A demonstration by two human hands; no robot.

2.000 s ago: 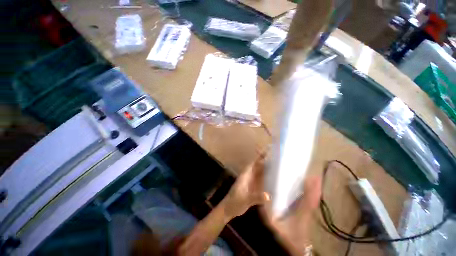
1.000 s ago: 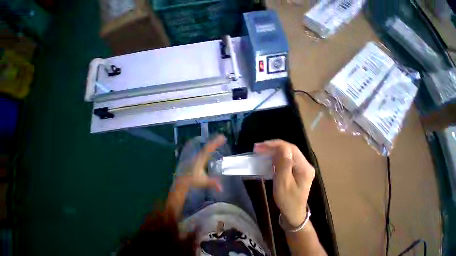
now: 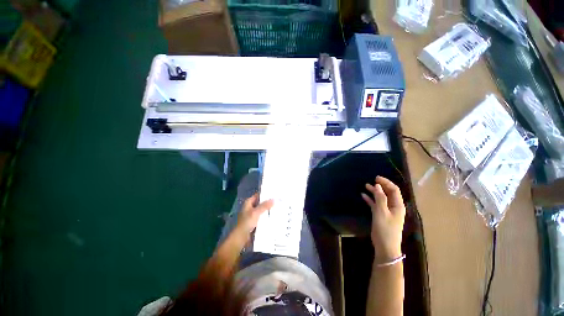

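Note:
A long white product box (image 3: 283,203) lies between my lap and the front edge of the heat sealer (image 3: 204,139), its far end over the sealer's front. Its far part is washed out, so I cannot make out the bag's open end. The sealing bar (image 3: 216,108) runs across the white table, above the thin heating strip (image 3: 229,125). My left hand (image 3: 252,213) holds the box's left side. My right hand (image 3: 386,207) is off the box, to its right, empty with fingers parted and curled.
The blue-grey control box (image 3: 375,80) stands at the sealer's right end. A brown carton (image 3: 198,28) and green crate (image 3: 284,28) are behind. The brown bench (image 3: 451,247) on the right bears bagged boxes (image 3: 476,133) and a black cable (image 3: 491,265); the conveyor (image 3: 504,68) lies beyond.
The view has swung to the sealer. The box, seen end-on near my right hand a second ago, now lies flat towards the sealer. My left hand has taken hold of it; my right hand has let go.

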